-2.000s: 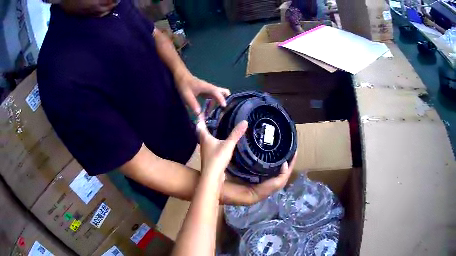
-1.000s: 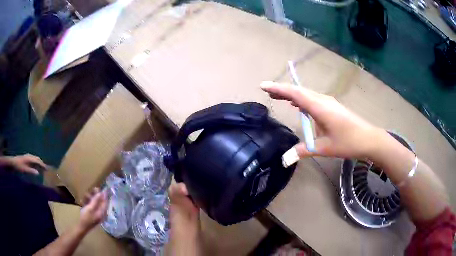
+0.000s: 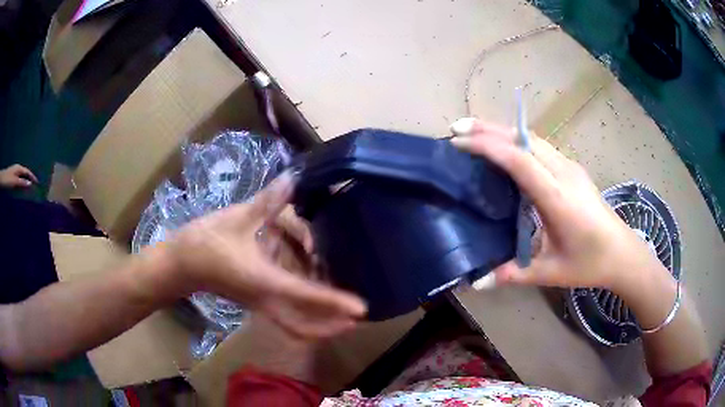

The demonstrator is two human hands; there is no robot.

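A glossy black rounded unit [image 3: 413,230] with a hoop handle is held tilted over the bench edge. My right hand [image 3: 556,211] spans its right end, with pale bands on the fingertips. Thin tweezers [image 3: 522,119] stick up between its fingers. My left hand [image 3: 292,238] is at the unit's left side, largely hidden behind another person's hand [image 3: 238,254], which reaches in from the left and is blurred. A round fan part with radial ribs [image 3: 640,230] lies on the bench, partly behind my right forearm.
An open carton [image 3: 163,131] at left holds several round grilles in clear bags [image 3: 226,171]. The cardboard-covered bench [image 3: 381,56] runs from top centre to lower right. Another hand [image 3: 17,176] and dark clothing are at the left edge. Green floor shows at upper right.
The black unit has turned and moved right from its place a second ago; two seconds ago its round fan face showed. The other person's hand has moved from the carton to the unit. My right hand closed onto it.
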